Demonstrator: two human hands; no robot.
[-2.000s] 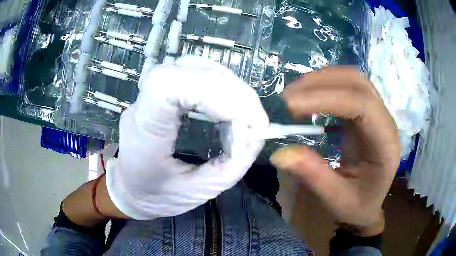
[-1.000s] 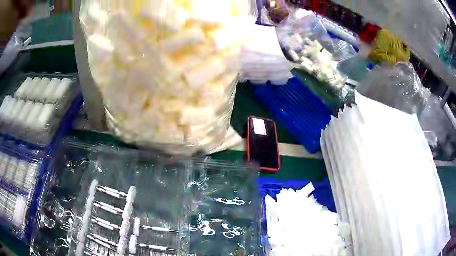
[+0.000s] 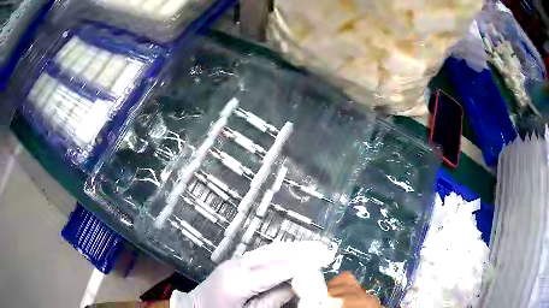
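Rod parts with white sleeves and metallic tips lie in rows in a clear tray, their long white ends lined up in slanted lines. My left hand, in a white glove, is at the tray's near edge with its fingers pointing right. My bare right hand is cut off by the bottom edge, close beside the glove. A blurred white shape lies between the two hands; I cannot tell whether it is glove or a held part.
White slips lie heaped in a blue basket at right, beside a white sheet stack. A phone, a bag of cream chunks and a blue tray are behind. Filled block trays stand left.
The view has turned and tilted down from the far bench to the rod tray. Both hands, out of the picture a second ago, now show at the bottom, lower than two seconds ago.
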